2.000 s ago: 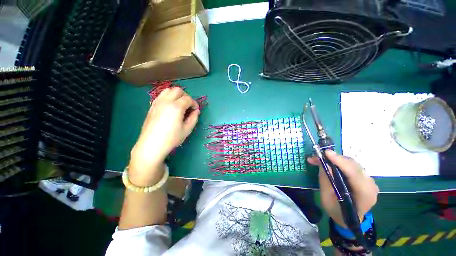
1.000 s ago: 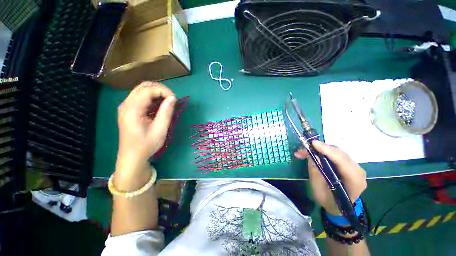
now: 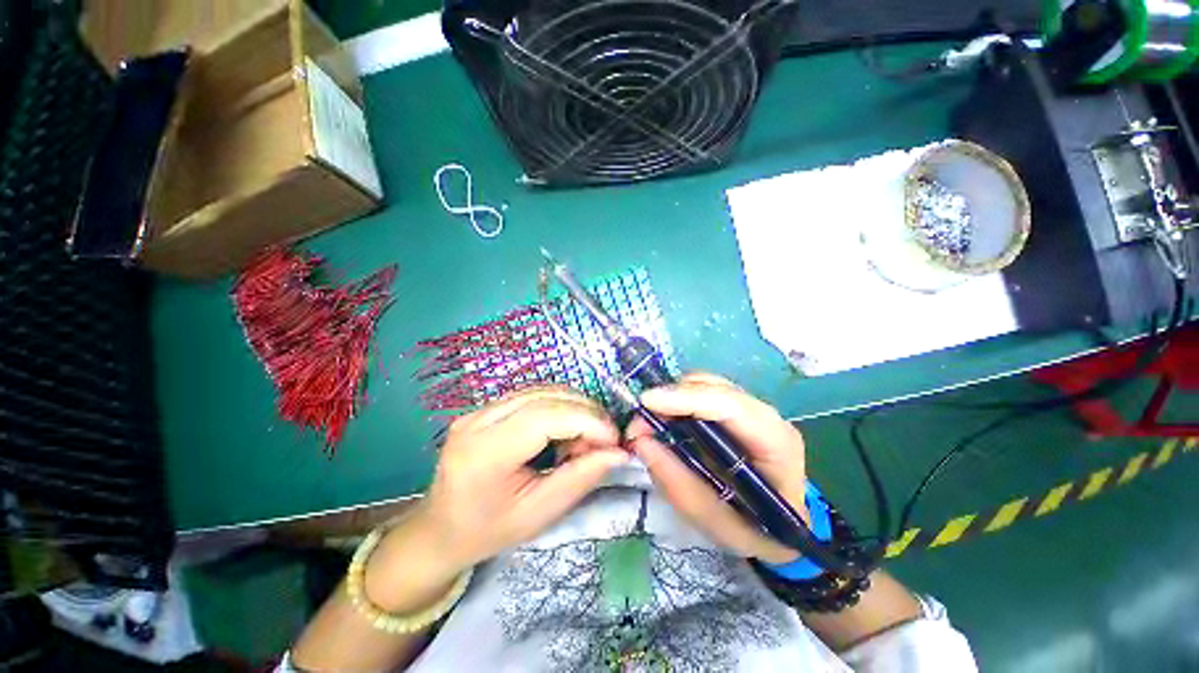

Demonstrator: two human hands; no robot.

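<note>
My right hand (image 3: 727, 460) holds the black soldering iron (image 3: 730, 480), its metal tip pointing up and left over the board panel (image 3: 644, 309). A thin second prong runs beside the tip. My left hand (image 3: 516, 467) is at the panel's front edge, thumb and fingers pinched, its fingertips meeting those of my right hand. A small dark red bit, likely a lead wire, shows there; most of it is hidden. Red wires stick out leftward from the panel's left part. My hands cover its front part. A loose pile of red lead wires (image 3: 313, 339) lies to the left.
An open carton (image 3: 257, 171) with a dark phone (image 3: 129, 155) is at upper left. A white cord loop (image 3: 468, 201) and black fan (image 3: 625, 92) are behind the panel. A pale pot (image 3: 966, 210) stands on a white sheet (image 3: 802, 283) at right. A green spool (image 3: 1141, 40) is far right.
My left hand has moved from the wire pile to my right hand, uncovering the pile. My right hand and the iron have come in over the panel. The view has shifted right.
</note>
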